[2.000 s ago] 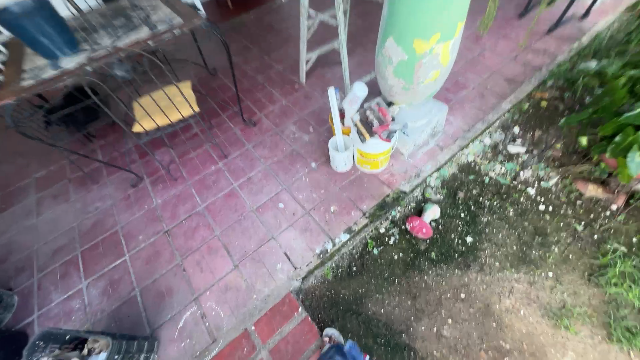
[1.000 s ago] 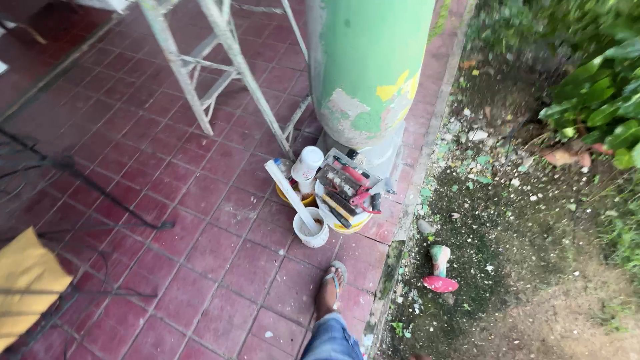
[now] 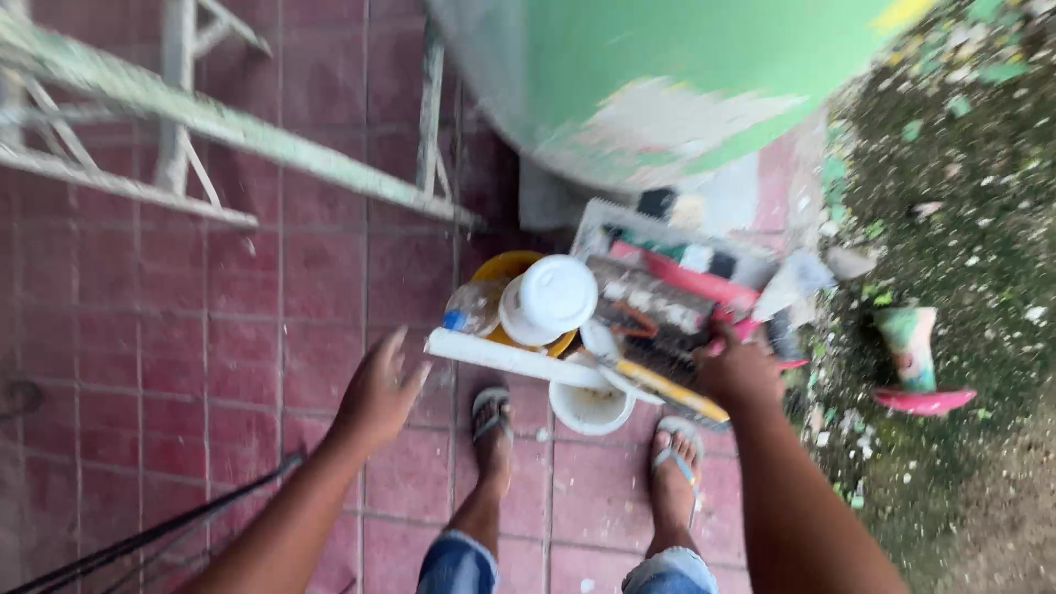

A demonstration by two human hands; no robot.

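My left hand (image 3: 381,392) is open in the air, left of the end of a long white bar (image 3: 511,356) that lies across a small white bucket (image 3: 591,404). My right hand (image 3: 742,371) is at the pink handle of a tool on the pile; whether its fingers close on that handle is blurred. The pile holds a dirty paint roller (image 3: 652,293), a yellow-edged tool (image 3: 672,388) and a notched tray or trowel (image 3: 596,231). A white container (image 3: 559,293) and a clear plastic bottle with a blue cap (image 3: 477,307) sit in a yellow bucket (image 3: 505,264).
A paint-spattered ladder (image 3: 247,132) stands on the red tiles at upper left. Ahead is a large green column (image 3: 685,74) with peeling paint. Right of the tiled edge, a pink-and-green mushroom-shaped ornament (image 3: 912,355) lies on soil with paint chips. Dark metal rods (image 3: 165,524) reach in at lower left.
The view has moved in close over the buckets and tools. Both my hands have come into view, the right one at the tool pile. Both feet now stand before the buckets.
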